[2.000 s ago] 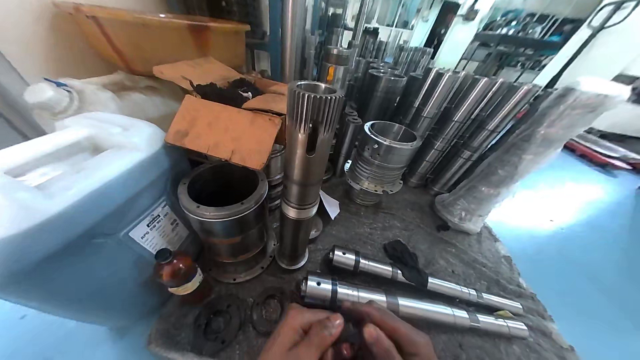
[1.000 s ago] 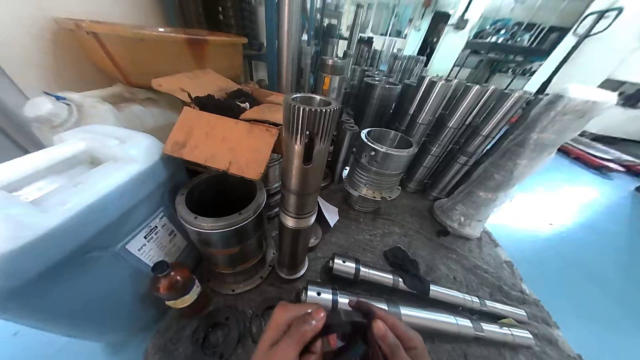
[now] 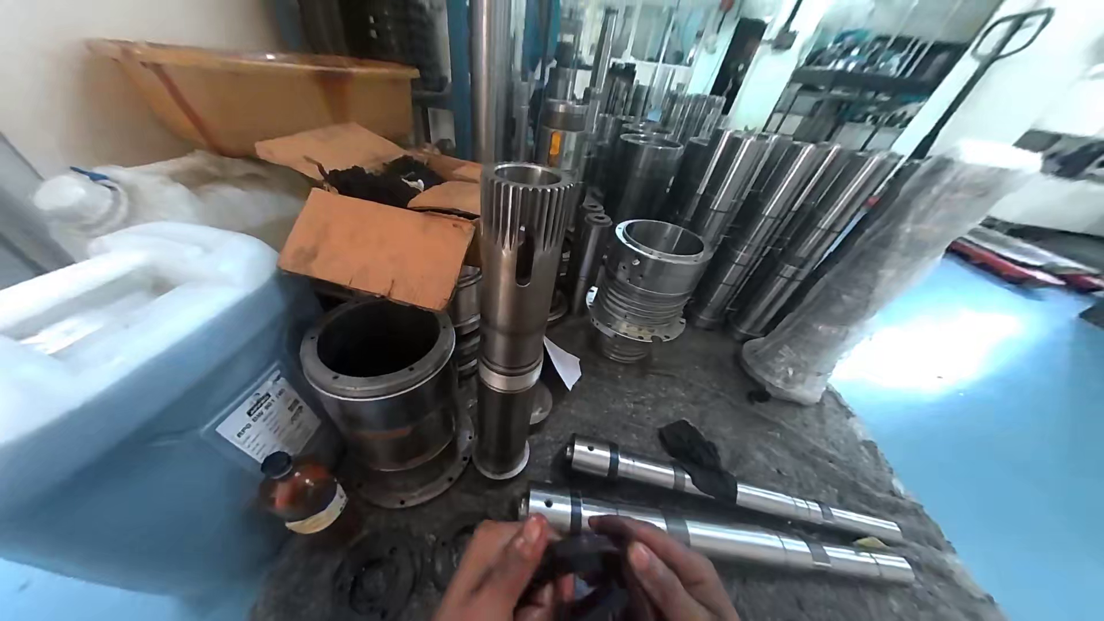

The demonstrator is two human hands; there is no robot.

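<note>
At the bottom middle, my left hand (image 3: 504, 569) and my right hand (image 3: 668, 573) both grip a dark ring-shaped part (image 3: 591, 565), its lower side cut off by the frame. Just beyond my fingers lies a long steel shaft (image 3: 733, 539), with a thinner steel shaft (image 3: 776, 502) behind it and a black cloth (image 3: 697, 457) draped over that one. Dark flat rings (image 3: 375, 573) lie left of my left hand. A splined hollow steel shaft (image 3: 522, 319) stands upright beyond my hands, beside a flanged steel cylinder (image 3: 379, 397).
At left stand a large plastic jerrycan (image 3: 155, 414) and a brown bottle (image 3: 302, 496). An open cardboard box (image 3: 375, 246) sits behind the cylinder. Further back are a grooved steel sleeve (image 3: 651, 276), upright steel shafts (image 3: 776, 224) and a plastic-wrapped column (image 3: 880, 276).
Both hands stay together on the dark part, which now shows more clearly as ring-shaped.
</note>
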